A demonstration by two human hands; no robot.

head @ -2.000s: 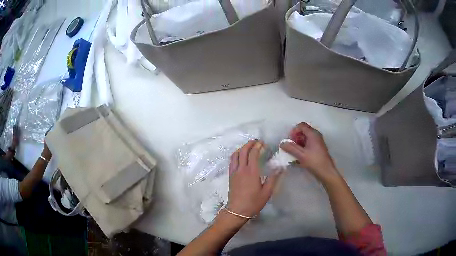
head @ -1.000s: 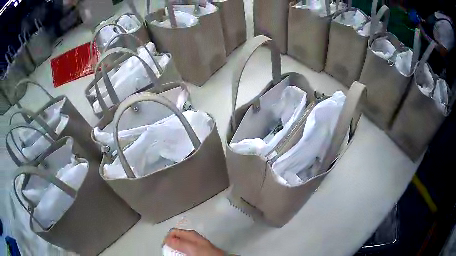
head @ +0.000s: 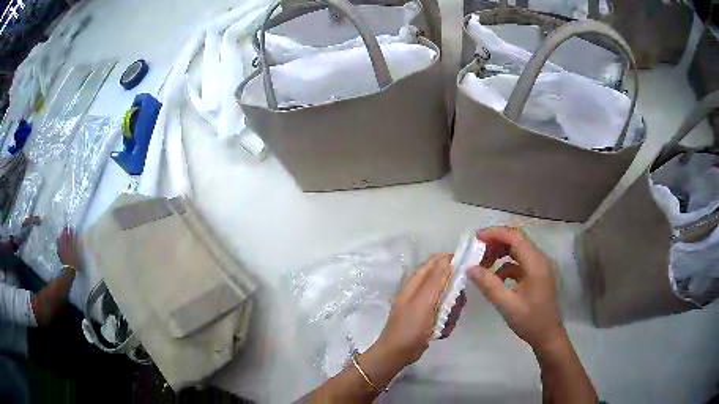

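A white foam protector (head: 465, 268) with toothed edges is upright between my two hands, over the table. My left hand (head: 418, 304) holds it from the left side, fingers together. My right hand (head: 516, 284) pinches its upper right edge between thumb and fingers. Part of the protector is hidden behind my left fingers. A clear polybag (head: 343, 276), crinkled and shiny, with white pieces inside, lies on the table left of my hands.
Taupe tote bags (head: 355, 142) stuffed with white paper stand at the back and right. A folded beige fabric bag (head: 173, 276) lies at left. A blue tape dispenser (head: 140, 134) and tape roll (head: 134, 74) are upper left. Another person's hand (head: 67, 251) is at far left.
The view has swung back from the rows of totes to this part of the table. Both hands are in view; the protector is now upright between them, higher than two seconds ago.
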